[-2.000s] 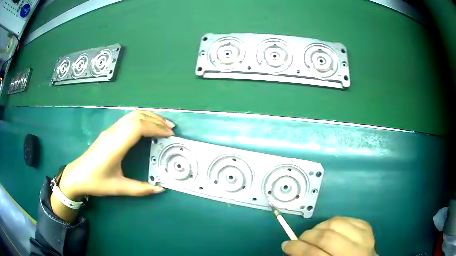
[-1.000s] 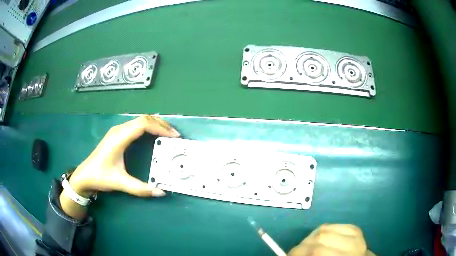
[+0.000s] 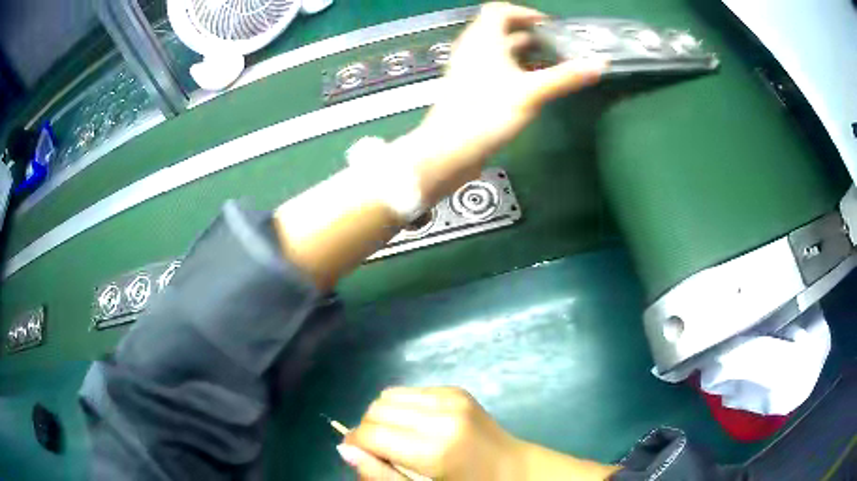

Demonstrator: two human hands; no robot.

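My left hand (image 3: 503, 70) grips the left end of a metal plate (image 3: 639, 47) at the top right, above the green belt. The plate is blurred and tilted; its round recesses face up. My right hand (image 3: 423, 434) holds a thin pen-like tool (image 3: 341, 427) low over the blue-green bench mat (image 3: 507, 348). The tool tip points up and left and touches no plate. My left forearm partly covers another metal plate (image 3: 476, 199) on the belt.
More plates lie on the belt at the left (image 3: 138, 293) and far left (image 3: 26, 329), and one on the strip behind (image 3: 395, 66). A green belt section (image 3: 695, 178) stands at right, a white and red cloth (image 3: 771, 371) under its end. A white fan (image 3: 235, 21) and black object (image 3: 47, 427) also show.
My left hand has carried the plate from the bench mat up and right over the belt. My right hand has moved left in view with the tool. The view has turned right.
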